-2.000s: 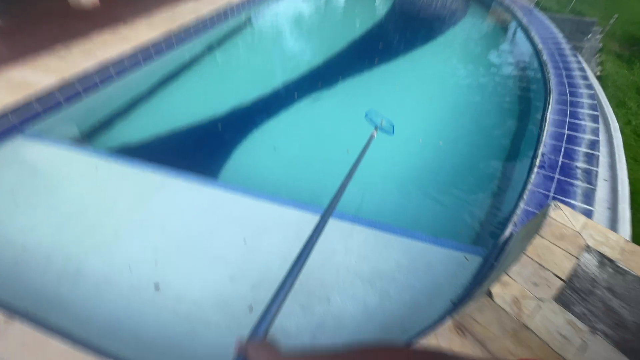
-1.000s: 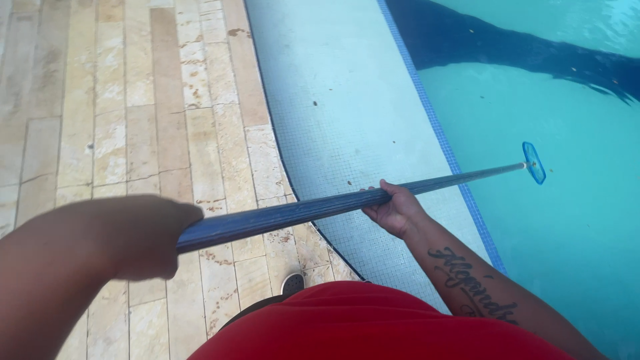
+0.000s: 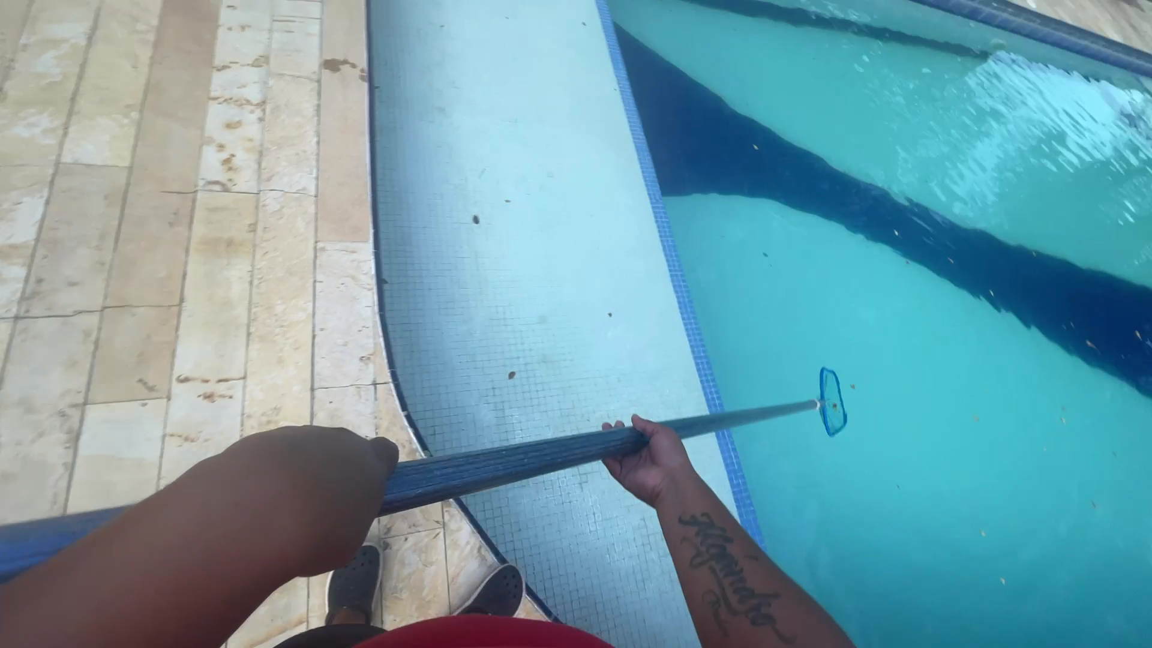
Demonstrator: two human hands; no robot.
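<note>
A long blue pole (image 3: 522,461) crosses the view from the lower left edge toward the right. My left hand (image 3: 310,495) is closed around its near part, over the stone paving. Farther along, my right hand (image 3: 646,461) holds the pole from below, palm up, above the shallow ledge. At the pole's far end is a small blue-rimmed pool skimmer net (image 3: 833,402) over the turquoise pool water (image 3: 900,513); whether it touches the surface I cannot tell. Small leaves and specks lie about the net and farther off in the water.
Pale stone paving (image 3: 207,297) borders the pool on the left, with a curved dark edge. A shallow tiled ledge (image 3: 540,270) holds a few dark leaves (image 3: 476,220). Blue tile trim (image 3: 675,261) separates it from the deeper water. My clogs (image 3: 490,589) are close to the pool edge.
Two seconds ago the pole pointed away from me over the pool; now it lies across the view to the right. Both hands have come into view on it. The view has swung strongly.
</note>
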